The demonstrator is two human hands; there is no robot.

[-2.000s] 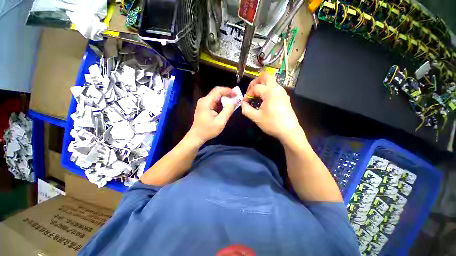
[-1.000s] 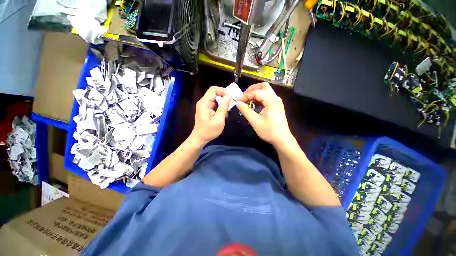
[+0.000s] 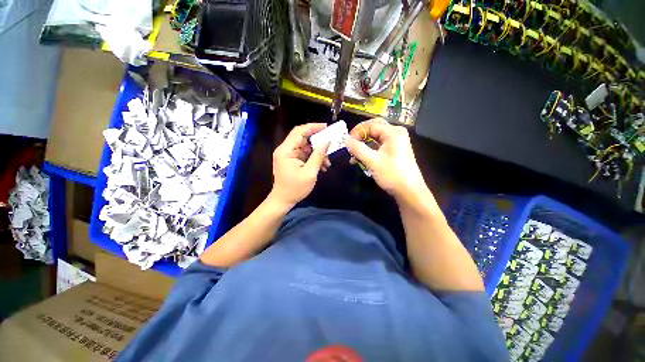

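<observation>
My left hand (image 3: pixel 298 164) holds a white insulating piece (image 3: pixel 329 137) between thumb and fingers, just below the dark tip of the soldering iron arm (image 3: pixel 341 78). The piece lies flat-side up and spans towards my right fingers. My right hand (image 3: pixel 385 157) is at the piece's right side, with fingers curled around a small part with a yellow wire (image 3: pixel 365 132). Most of that part is hidden by my fingers; it looks like a circuit board.
A blue tray (image 3: pixel 237 159) of loose white pieces is at left, cartons (image 3: pixel 78 322) below it. A blue basket (image 3: pixel 609 272) with covered boards is at right. Waiting boards (image 3: pixel 537 32) and loose wired boards (image 3: pixel 590 127) lie far right. A fan (image 3: pixel 263 53) stands left of the machine.
The white piece now shows a broader flat face between my hands. My right hand has shifted slightly right, and the yellow wire shows above its fingers.
</observation>
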